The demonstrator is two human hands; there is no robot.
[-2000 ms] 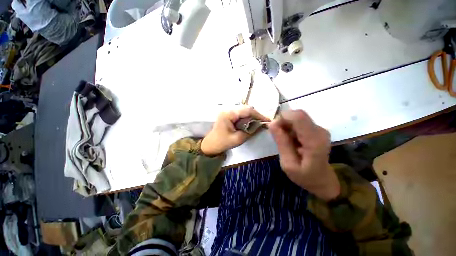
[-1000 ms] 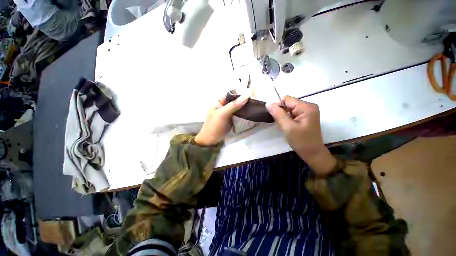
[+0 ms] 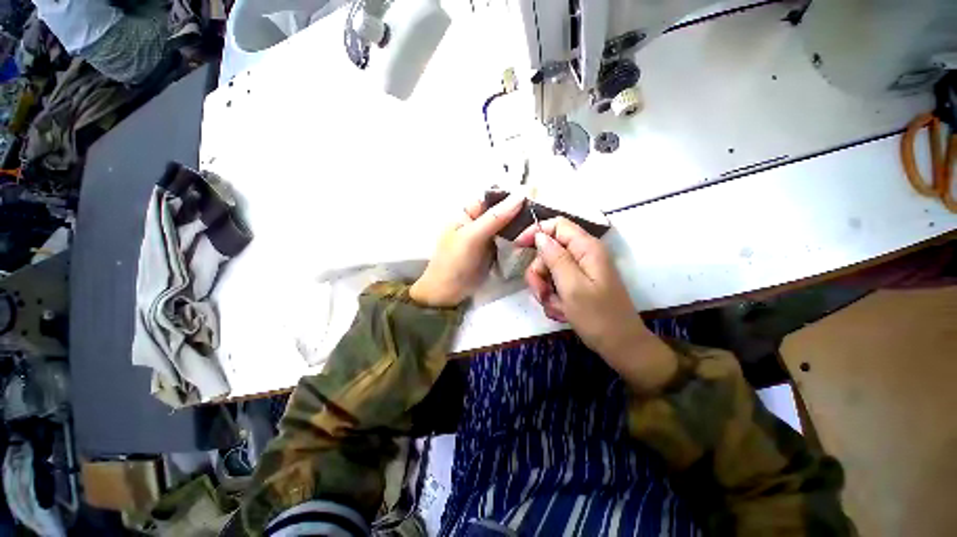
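Note:
A dark brown band (image 3: 572, 218) lies across both hands in front of the sewing machine's needle area. Pale cloth (image 3: 362, 275) trails from it to the left over the table, partly under my left forearm. My left hand (image 3: 462, 252) grips the band's left part between thumb and fingers. My right hand (image 3: 575, 275) pinches a thin silver pointed tool (image 3: 535, 213), its tip at the band; whether these fingers also hold cloth is hard to tell. The band's right end sticks out beyond my right fingers.
The white sewing machine (image 3: 561, 47) stands at the top, with a round metal plate (image 3: 572, 142) below it. Orange-handled scissors (image 3: 923, 157) lie at the right edge. Folded pale garment pieces with dark bands (image 3: 184, 299) lie at the left. A white lamp (image 3: 417, 47) is top left of the machine.
The band has come up into view and is spread between the hands. My right hand has moved left along it, closer to my left hand, with the pointed tool now at the band.

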